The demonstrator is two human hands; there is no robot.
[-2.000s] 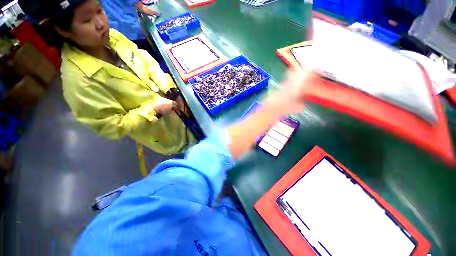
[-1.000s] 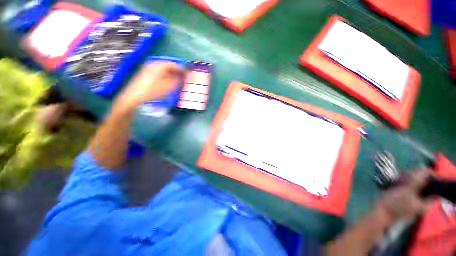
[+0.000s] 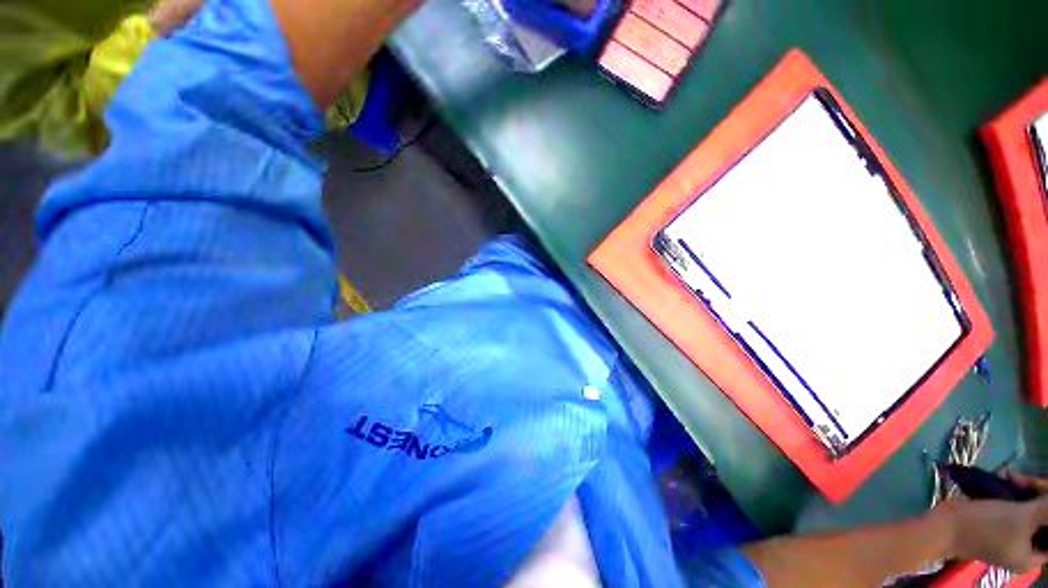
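A white display panel (image 3: 822,270) with a thin black frame lies on an orange-red foam pad (image 3: 644,264) in front of me. Small metal parts show along its near long edge and at its corners. My right hand (image 3: 1000,531) is at the lower right edge, partly cut off, closed around a dark electric screwdriver (image 3: 986,482), beyond the panel's near right corner. My left forearm reaches out past the top edge, and my left hand is out of the picture.
A pinkish compartment tray (image 3: 661,48), a small blue box (image 3: 563,16) and a clear plastic bag (image 3: 514,37) are at the top. Thin wire leads (image 3: 965,439) lie near my right hand. Another orange pad (image 3: 1014,218) is at the right edge. A yellow sleeve (image 3: 109,75) shows upper left.
The view has turned, so the panel appears farther right and tilted. My left hand, before at the small blue box, has left the picture. My right hand remains at the lower right.
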